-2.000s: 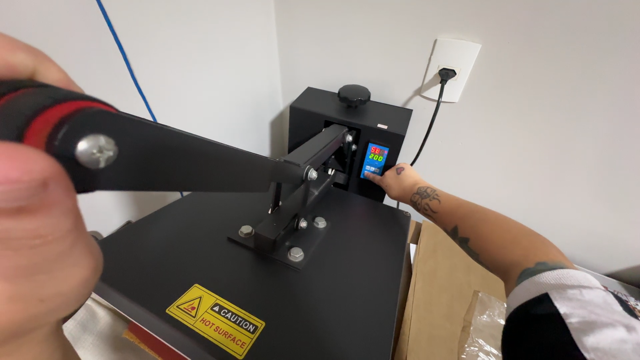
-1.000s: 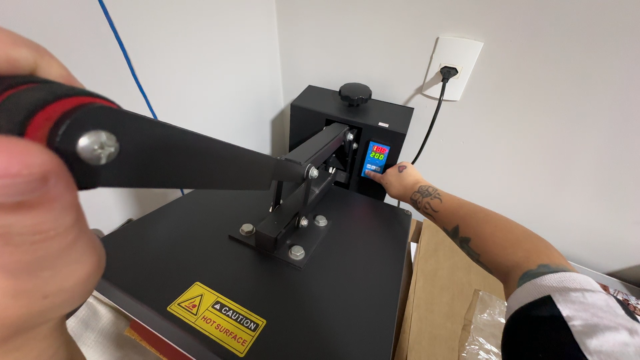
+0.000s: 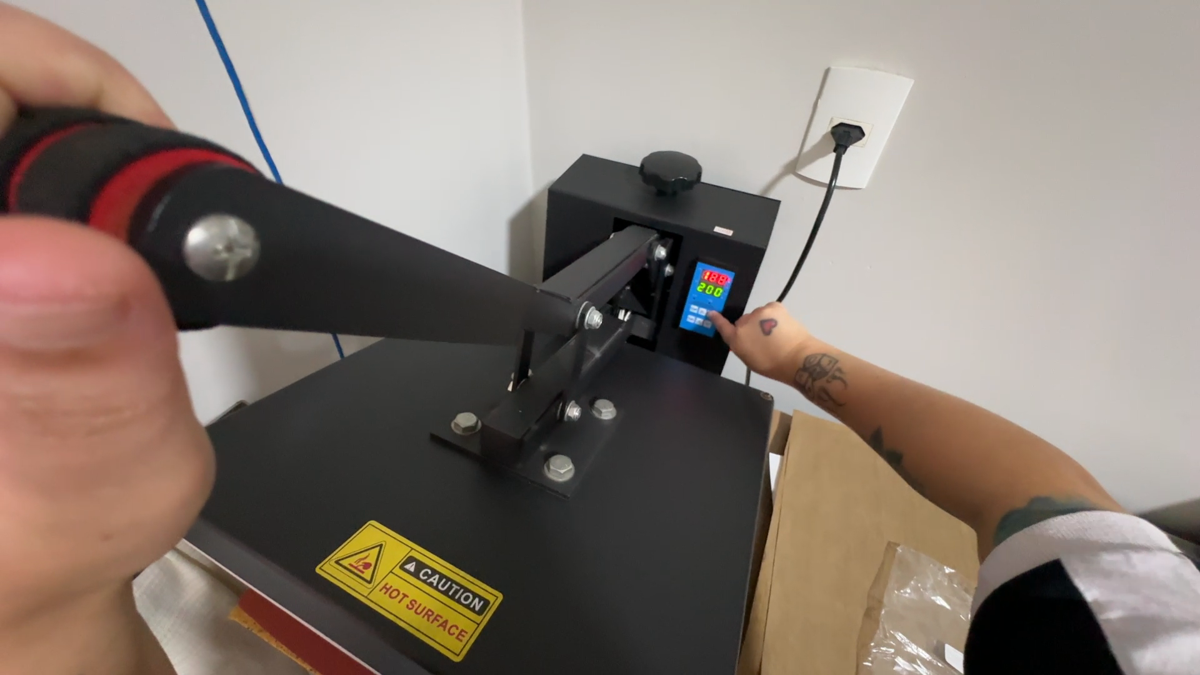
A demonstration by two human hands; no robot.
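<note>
My left hand point(image 3: 84, 403), large at the left edge, is closed around the black and red foam grip point(image 3: 122, 173) of the heat press lever point(image 3: 394, 262). My right hand point(image 3: 764, 337) reaches from the right, a fingertip touching the lower buttons of the lit control panel point(image 3: 708, 298). The panel shows red digits above green ones. The press's black upper plate point(image 3: 656, 525) carries a yellow hot-surface caution sticker point(image 3: 410, 589) and a bolted bracket point(image 3: 525, 441). A black knob point(image 3: 670, 172) tops the housing. What lies under the plate is mostly hidden.
A black plug point(image 3: 847, 136) sits in a white wall outlet point(image 3: 877, 103), its cord running down behind the press. Brown cardboard point(image 3: 844, 506) with clear plastic wrap point(image 3: 923, 600) lies to the right. A blue cable point(image 3: 239, 89) runs down the wall at left.
The red upper digits on the panel have changed, while the green ones look the same. Both hands keep their places on the lever grip and at the buttons.
</note>
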